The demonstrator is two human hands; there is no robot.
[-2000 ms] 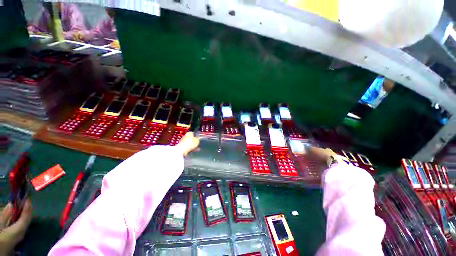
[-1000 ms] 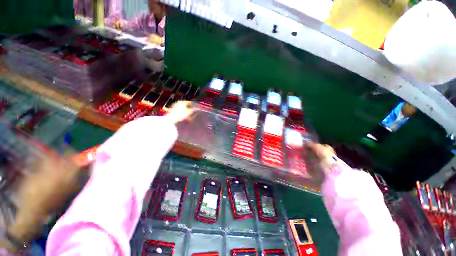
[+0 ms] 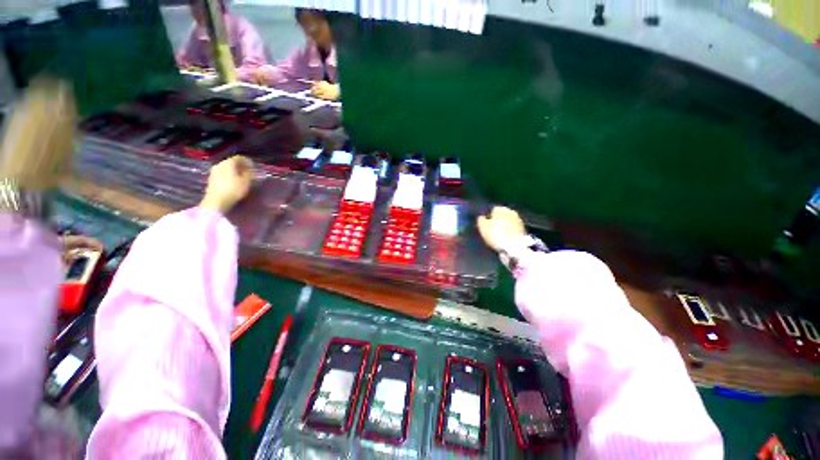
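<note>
My left hand [image 3: 230, 182] and my right hand [image 3: 503, 230] hold the left and right ends of a clear plastic tray [image 3: 292, 218] on the raised brown shelf. Open red flip phones with lit white screens lie in it; two [image 3: 349, 225] [image 3: 402, 229] show plainly, with red keypads toward me. Smaller lit screens show behind them. On the green bench nearer me, a clear blister tray [image 3: 430, 337] holds several phones [image 3: 387, 395] back-up with dark and silver backs.
A tray stack stands at the far left [image 3: 135, 166]. A red pen [image 3: 271, 373] and a flat orange-red block [image 3: 250, 314] lie on the bench. Another person's blurred hand [image 3: 38, 135] and pink sleeve are at the left edge. Open phones [image 3: 699, 316] lie on the shelf at right.
Both my hands and the held tray have moved left along the shelf, over where open phones showed before. The view has turned. The other person's hand has risen at the left edge.
</note>
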